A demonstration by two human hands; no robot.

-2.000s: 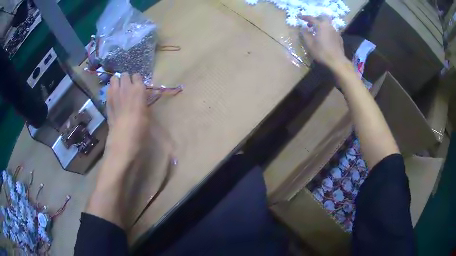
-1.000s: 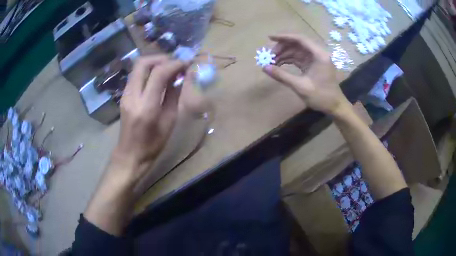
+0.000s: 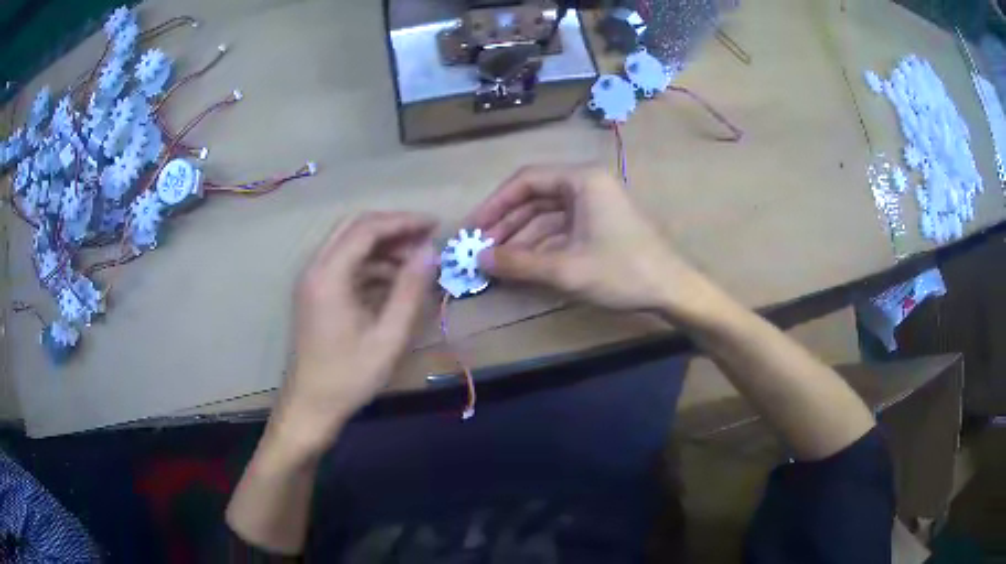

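Note:
A white toothed gear [image 3: 468, 253] lies over a round silver motor [image 3: 463, 284], held between my hands above the bench's front edge. The motor's coloured lead hangs down to a small white plug. My right hand [image 3: 574, 237] pinches the gear's right side with thumb and fingertips. My left hand [image 3: 370, 297] is blurred, with its fingertips at the left side of the gear and motor. Whether the gear is fully seated on the motor cannot be told.
The metal-faced screw feeder [image 3: 496, 99] stands behind my hands. Two motors [image 3: 629, 86] with leads lie beside the clear screw bag [image 3: 695, 28]. Finished assemblies [image 3: 99, 154] are heaped left, loose gears [image 3: 932, 149] right. An open carton [image 3: 916, 386] is below right.
The view has swung left. My right hand has brought the gear from the right over to the motor at my left hand. Both hands have come together.

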